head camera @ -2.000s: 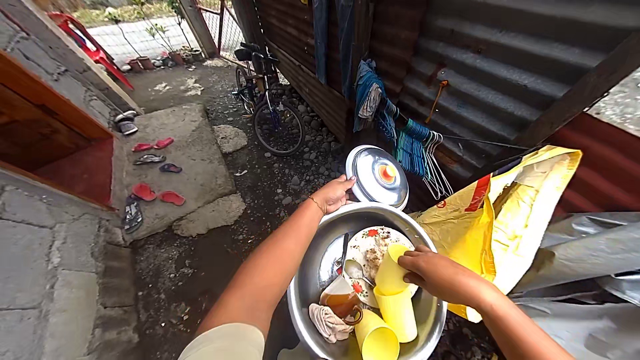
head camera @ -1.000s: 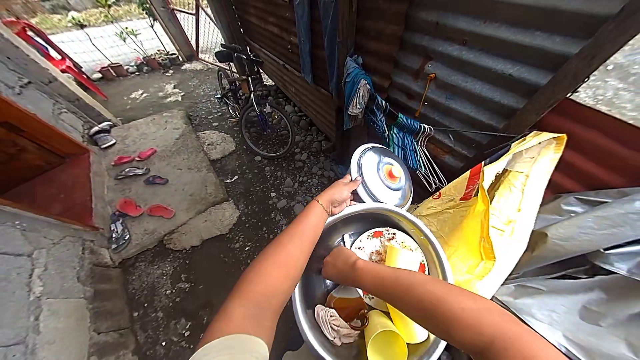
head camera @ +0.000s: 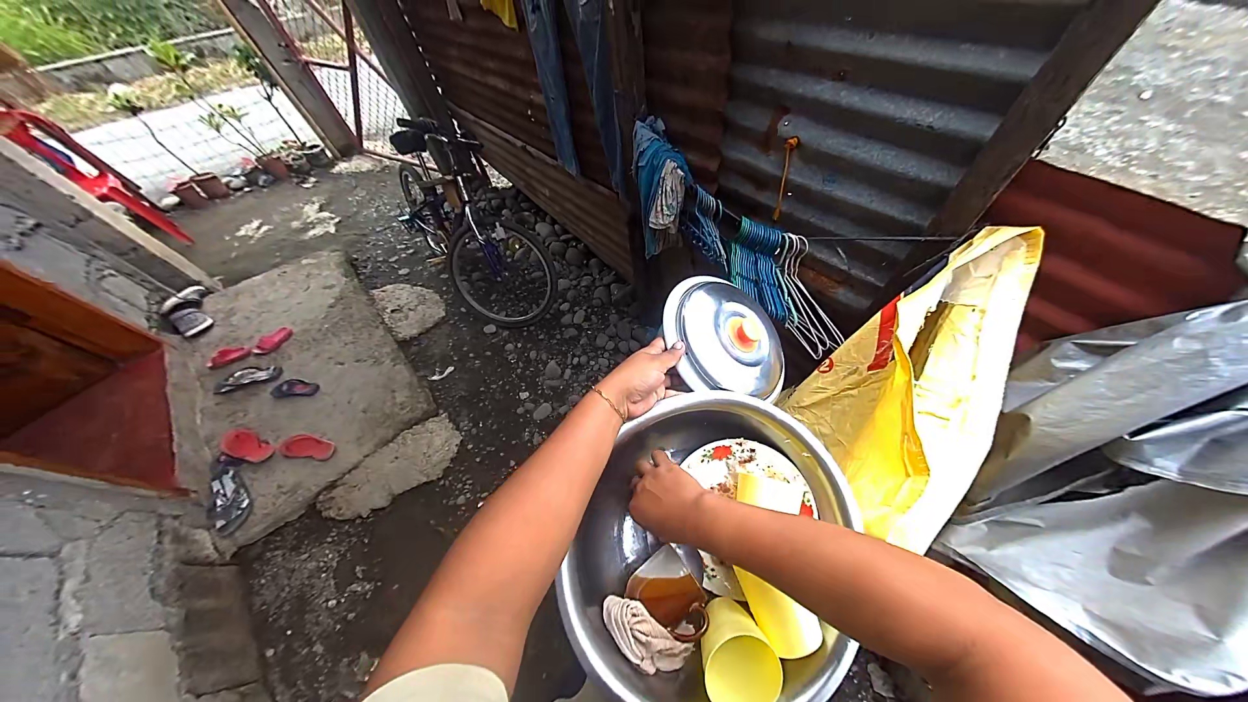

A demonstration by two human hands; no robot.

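Note:
My left hand (head camera: 645,378) grips the edge of a round metal lid (head camera: 723,339) at the far rim of a steel basin (head camera: 579,575). Inside the basin, my right hand (head camera: 669,495) is bent down beside a floral plate (head camera: 726,460); whether its fingers hold anything is hidden. Yellow plastic cups (head camera: 741,653) lie near the basin's close side, partly under my right forearm. Left of them are a brown-and-clear container (head camera: 667,587) and a crumpled pale cloth (head camera: 641,636).
A yellow sack (head camera: 877,429) stands right of the basin, near silver sheeting (head camera: 1092,565). Plastic hangers (head camera: 765,268) hang on the corrugated metal wall (head camera: 838,146). A bicycle (head camera: 487,258) stands ahead. Slippers (head camera: 247,446) lie on a concrete slab (head camera: 322,380) at left.
My right hand has let go of a yellow cup and moved left to the basin's inner side. The left hand still holds the lid.

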